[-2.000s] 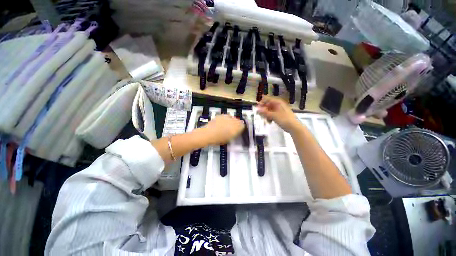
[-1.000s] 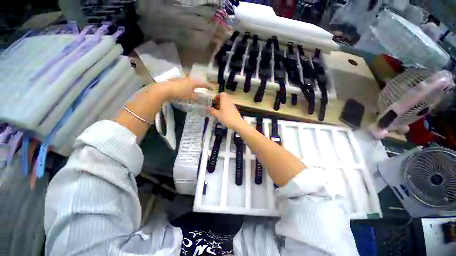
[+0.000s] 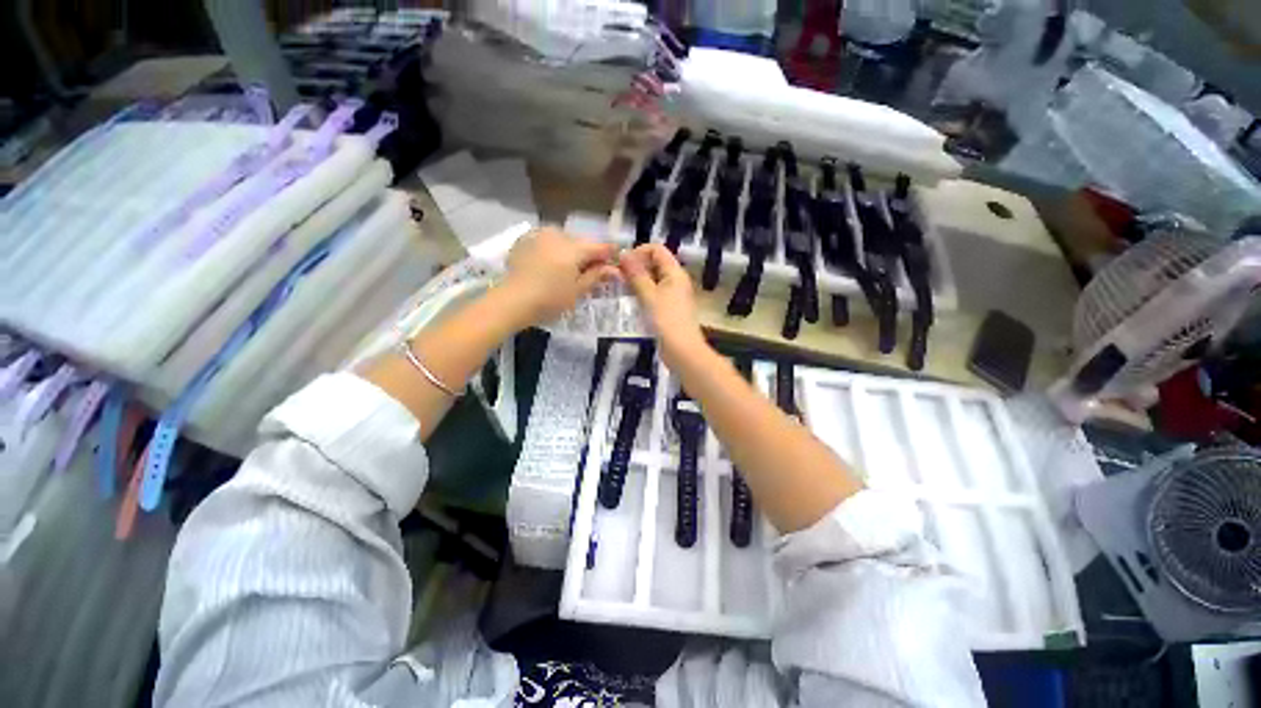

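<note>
My left hand (image 3: 556,271) and my right hand (image 3: 662,286) meet fingertip to fingertip above the top left corner of the white foam tray (image 3: 678,602). A printed label sheet (image 3: 598,317) hangs below my left hand's fingers. Whether a single label is between my right fingertips is too small to tell. Several black smartwatches lie in the tray's left slots, one at the far left (image 3: 625,440) and one beside it (image 3: 687,477). My right forearm partly covers the others. A printed label strip (image 3: 550,443) lies along the tray's left side.
A second foam tray with several black watches (image 3: 758,230) is on the wooden board (image 3: 1016,284). A phone (image 3: 1001,350), a pink-and-white fan (image 3: 1169,325) and a grey fan (image 3: 1217,533) are at right. Stacked foam trays (image 3: 180,263) with coloured straps fill the left.
Both hands left the tray's watches and came together at its upper left. Since one second ago the fingertips have closed together. The view has shifted, so the scene sits lower and further right.
</note>
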